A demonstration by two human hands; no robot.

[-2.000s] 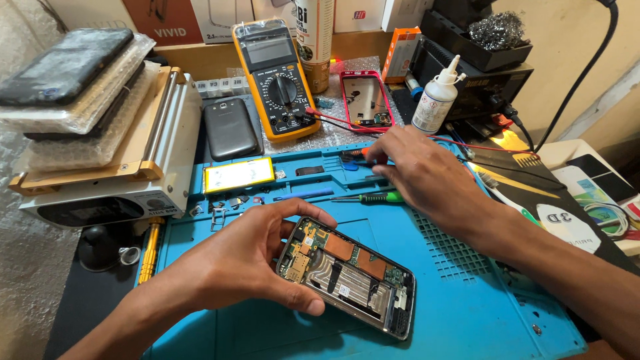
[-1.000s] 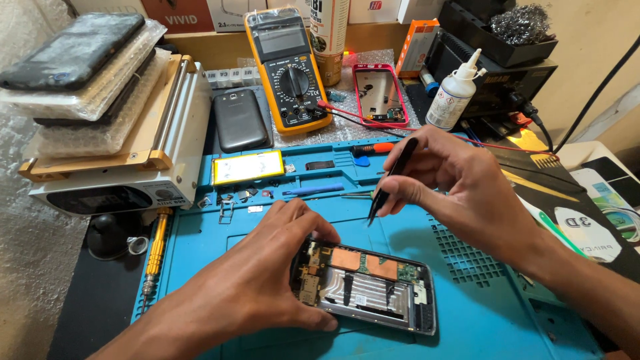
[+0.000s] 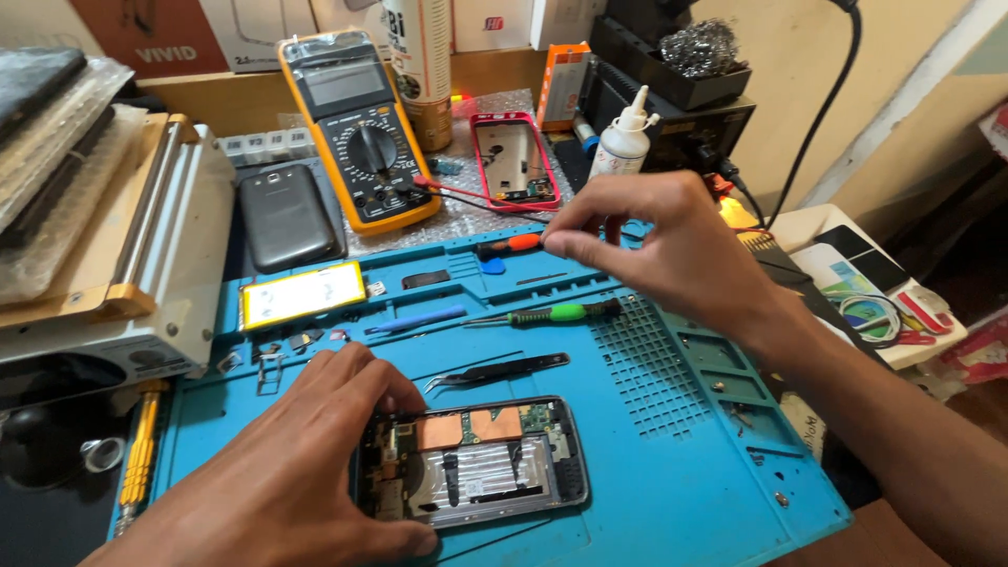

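My left hand (image 3: 315,465) grips the left end of an opened smartphone (image 3: 480,465), which lies on the blue repair mat (image 3: 669,504) with its board and copper-coloured pads showing. Black bent-tip tweezers (image 3: 504,372) rest on the mat just above the phone. Over the upper part of the mat, my right hand (image 3: 661,244) has thumb and forefinger together at the end of an orange-handled screwdriver (image 3: 516,243); whether they grip it is unclear. A green screwdriver (image 3: 559,314) and a blue pry tool (image 3: 421,318) lie below it, near a blue opening pick (image 3: 493,266).
A yellow-edged battery (image 3: 303,296) lies at the mat's upper left, above small loose parts. Behind stand a multimeter (image 3: 362,142), a pink phone frame (image 3: 516,161) and a white dropper bottle (image 3: 622,142). At left, a machine (image 3: 157,339) bears stacked wrapped screens.
The dark tweezers held in my right hand one second ago now lie on the mat. My right hand has moved up to the orange screwdriver. My left hand still holds the phone.
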